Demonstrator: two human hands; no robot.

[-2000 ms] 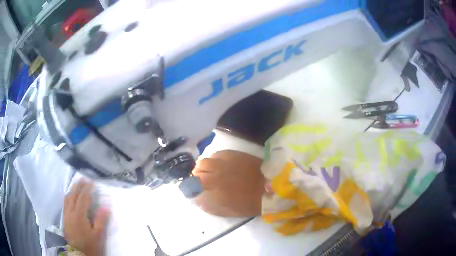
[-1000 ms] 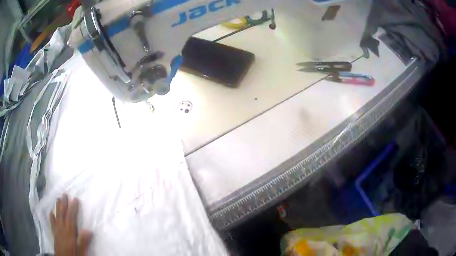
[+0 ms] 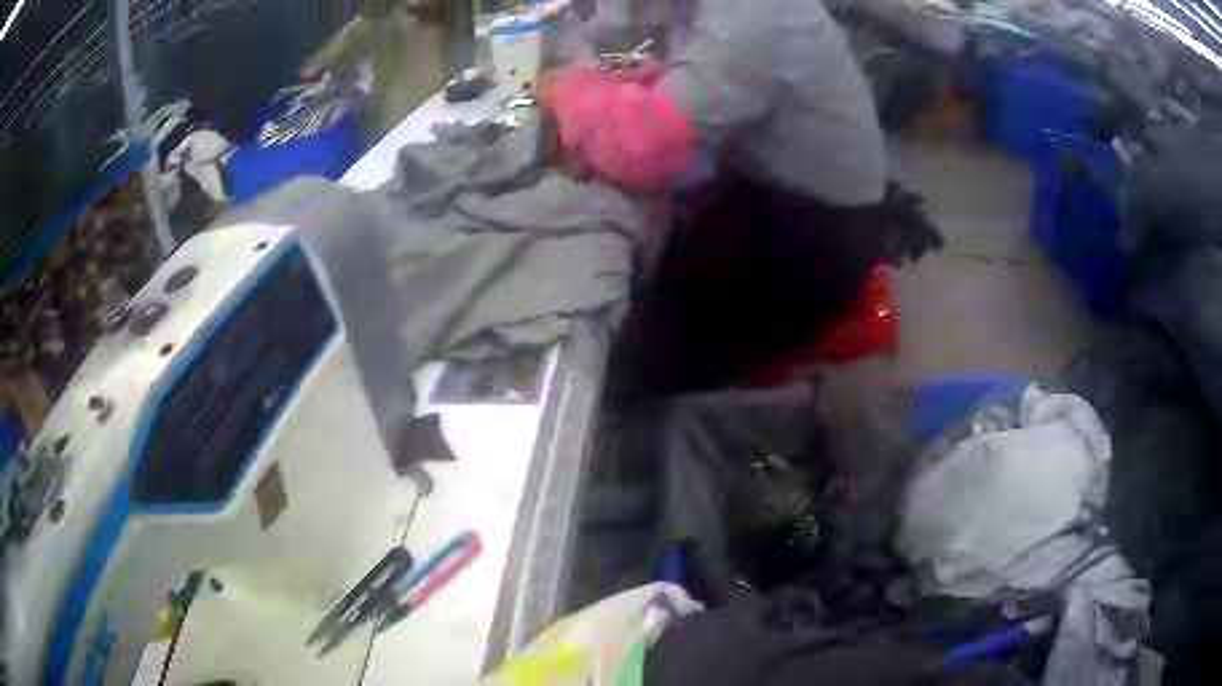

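No hand of mine is in view. Part of my patterned sleeve cover [image 3: 590,643] shows at the bottom edge, and the hand beyond it cannot be seen. The white sewing machine [image 3: 221,543] with its blue stripe and dark panel fills the left side; its needle area is out of the picture. Two thread snips lie side by side on the white table: a dark metal one [image 3: 359,598] and a pink-and-blue one [image 3: 436,574].
Grey cloth [image 3: 523,255] is heaped on the table beyond the machine. A person in a grey top [image 3: 791,101] sits past it. Pale cloth [image 3: 1005,496] is piled at the right. A blue bin [image 3: 288,161] stands at the upper left. The picture is blurred.
The view has swung to the right and up. The white fabric, the phone, the needle area and my left hand have left the picture. The neighbouring person and the pale pile have come in.
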